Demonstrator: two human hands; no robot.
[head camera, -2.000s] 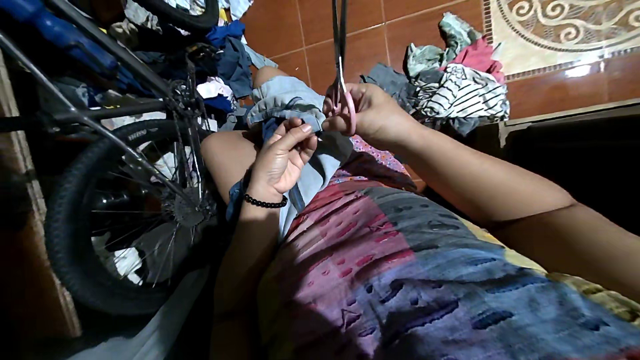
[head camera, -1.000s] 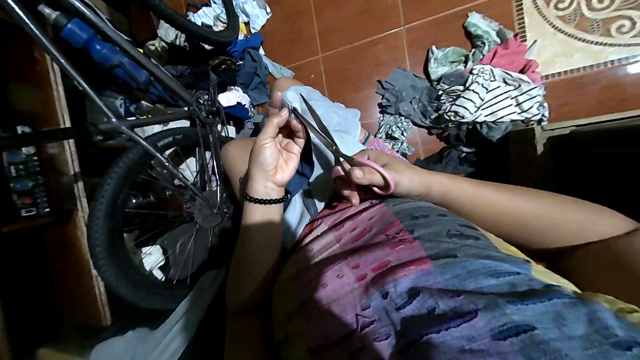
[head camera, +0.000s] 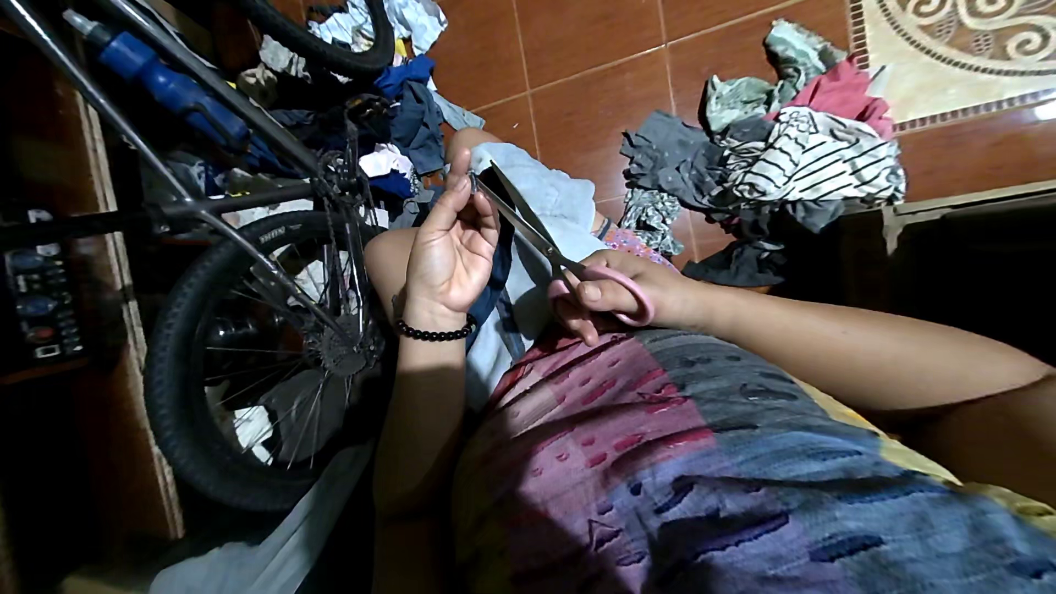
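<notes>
My right hand (head camera: 615, 293) holds scissors (head camera: 551, 252) by their pink handles, the blades parted and pointing up and left. Their tips reach the fingertips of my left hand (head camera: 458, 239), which wears a black bead bracelet. Those fingers pinch a small dark bit, too small to name, perhaps an edge of the cloth. Light blue fabric (head camera: 536, 186) with a dark blue part lies over my lap, below and beside the left hand. My fingers partly hide where cloth and blades meet.
A bicycle's rear wheel (head camera: 165, 363) and frame with a blue bottle (head camera: 169, 87) stand close at left. Clothes in a pile, with a striped cloth (head camera: 813, 157), lie on the tiled floor at upper right. More clothes lie behind the bicycle.
Two seconds ago the scissors pointed straight up near my left hand; they have since swung toward its fingertips, with the blades parted. My left hand has risen and turned its palm more into view.
</notes>
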